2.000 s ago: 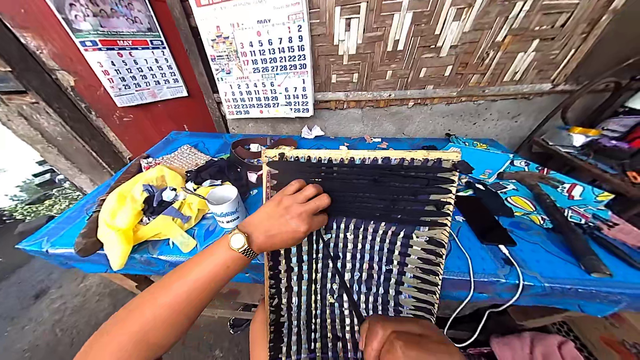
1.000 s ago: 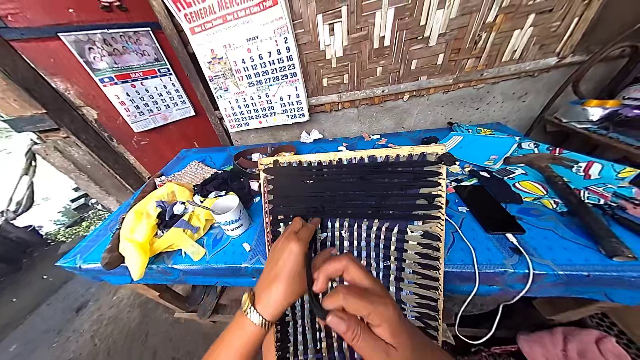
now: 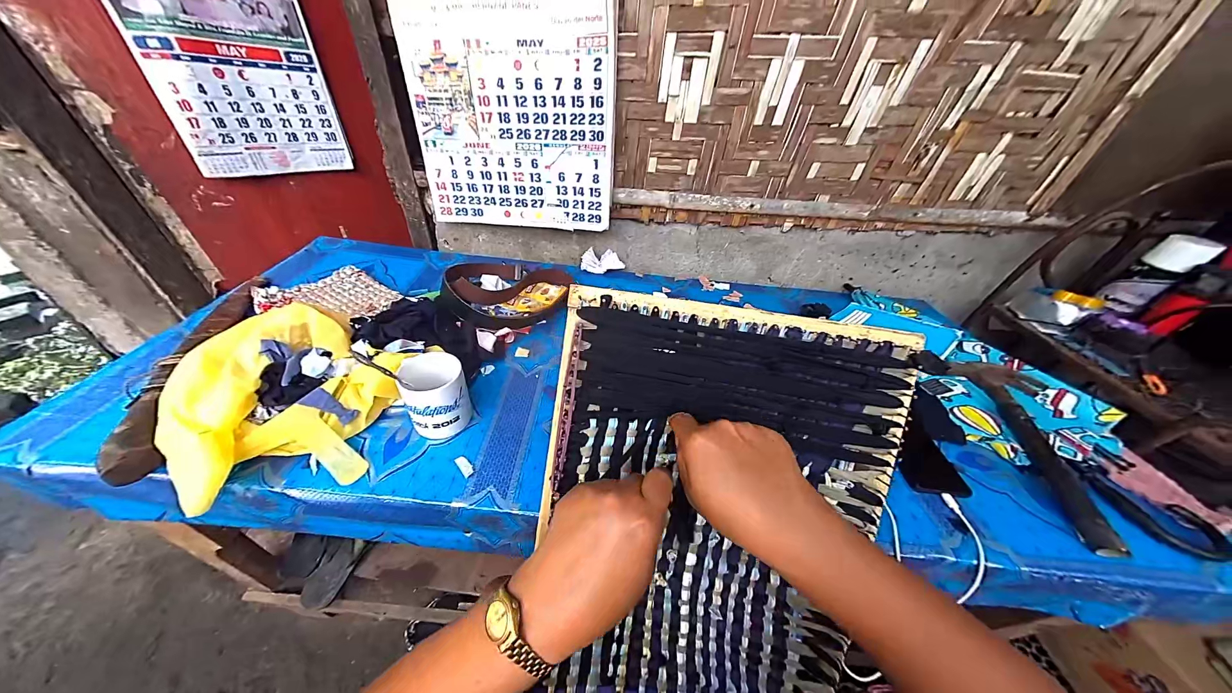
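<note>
A wooden frame loom (image 3: 746,322) leans on the edge of the blue-covered table, strung with black fabric strips (image 3: 712,361). Its lower part carries a woven piece (image 3: 703,616) in black and pale fabric. My left hand (image 3: 602,549), with a gold wristwatch (image 3: 510,630) on the wrist, is closed over the weave left of centre, thumb and finger pinched on a dark strip. Just above and to the right, my right hand (image 3: 736,472) has its fingers bent down among the black strips, gripping a part of them. The fingertips of both hands are partly hidden.
On the left lie a yellow plastic bag (image 3: 207,414) with cloth scraps, a white mug (image 3: 435,395) and a brown belt (image 3: 505,296). A phone (image 3: 932,462) with a white cable (image 3: 977,553), a hammer (image 3: 1049,462) and scissors (image 3: 1169,510) lie on the right. Calendars hang behind.
My right hand has moved up the weave and now sits above my left hand, which is lower than a second ago. Two seconds ago my left hand rested on the black strips near the top.
</note>
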